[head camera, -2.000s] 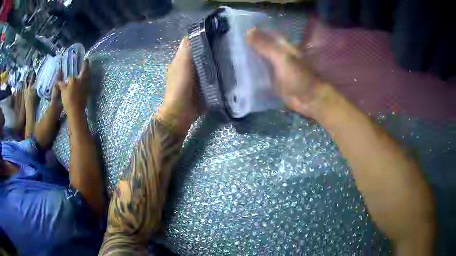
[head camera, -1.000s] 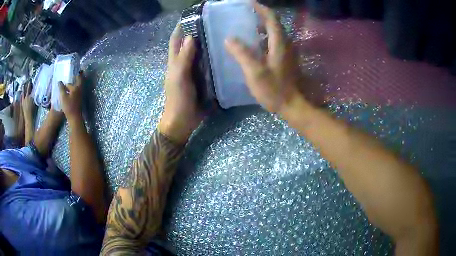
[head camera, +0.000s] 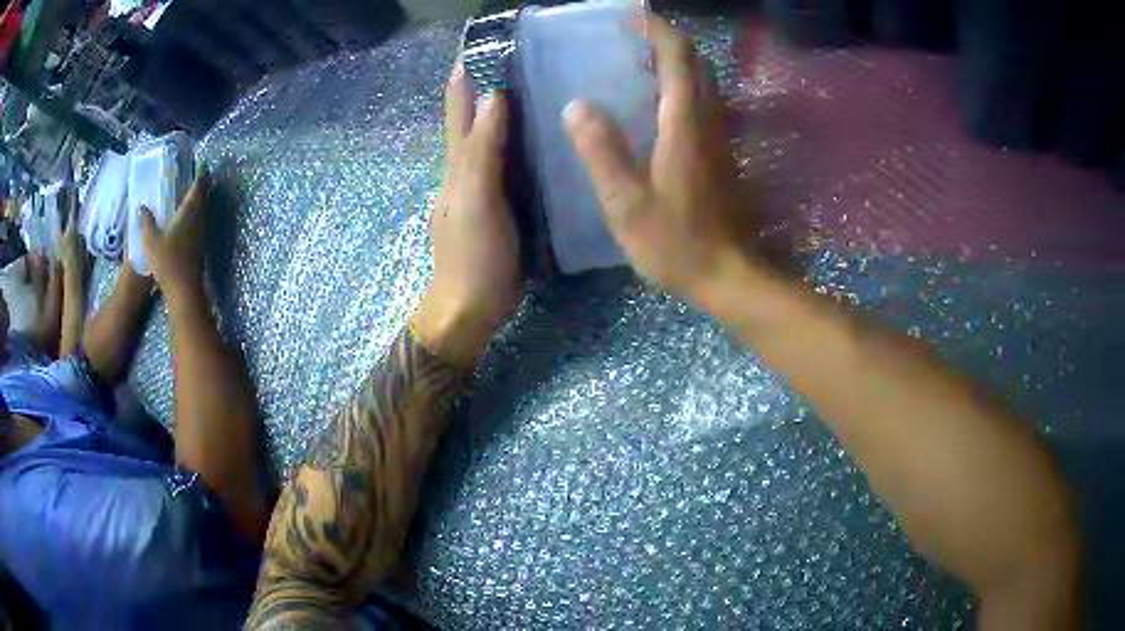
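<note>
A black housing (head camera: 491, 52) with a ribbed, shiny side is held upright above the table at top centre. A frosted translucent plastic piece (head camera: 570, 160) lies against its right face and hides most of it. My left hand (head camera: 479, 228) grips the black housing from the left, with fingertips on its ribbed side. My right hand (head camera: 666, 185) holds the translucent piece from the right, with the thumb flat across its face and the fingers at its far right edge.
Bubble wrap (head camera: 666, 468) covers the table, pinkish red at right (head camera: 864, 160). Tall black tubular shells (head camera: 1036, 74) stand at far right, with more dark shells (head camera: 271, 37) at upper left. A neighbouring person in blue (head camera: 123, 505) at left holds pale oblong units (head camera: 148, 185).
The translucent piece, earlier tilted beside the housing, now faces me flat against it. My right thumb has moved onto its face. Over the last second both hands shifted slightly right.
</note>
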